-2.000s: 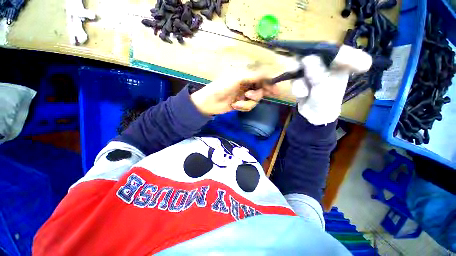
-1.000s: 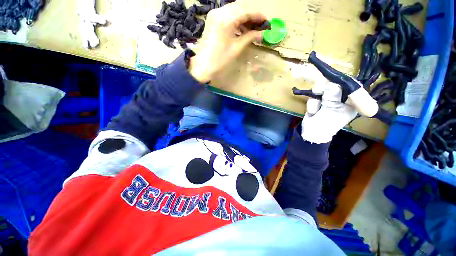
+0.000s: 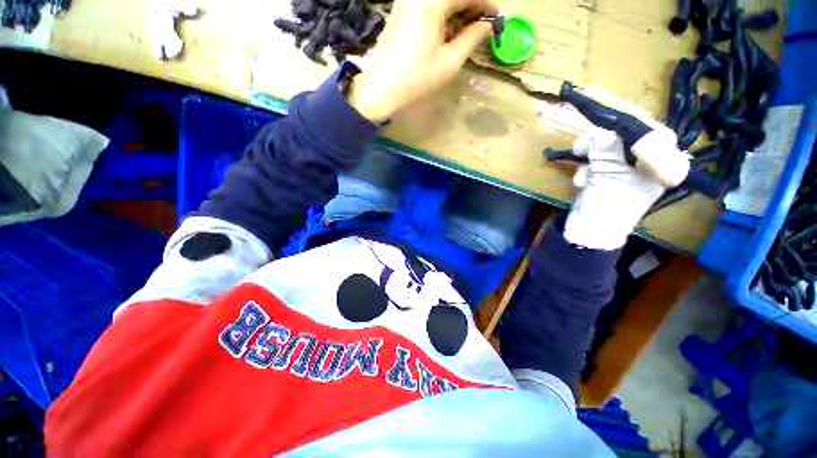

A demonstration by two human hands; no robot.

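My left hand (image 3: pixel 417 58), bare, is at the bench top centre and pinches a small dark rubber piece (image 3: pixel 497 24) at the left rim of a round green lid (image 3: pixel 513 40). My right hand (image 3: pixel 615 190), in a white glove, is closed around a long glossy black tubular part (image 3: pixel 602 114) that points up and left. A thinner dark end (image 3: pixel 563 155) sticks out left of the same hand. A pale rounded shape lies at the tube's lower right end; I cannot tell if it is a gloved finger.
A heap of small dark pieces (image 3: pixel 331 27) is left of my left hand. Long black parts (image 3: pixel 721 89) lie right of my right hand, beside a paper slip (image 3: pixel 761 161) and a blue tray (image 3: pixel 748 259). A crumpled white glove (image 3: pixel 170 31) lies at left. A blue bin (image 3: pixel 210 148) stands below the bench.
The hands were together earlier. They parted, and my left hand reached the green lid with a small dark piece. Since then it stays there, while the view has shifted slightly.
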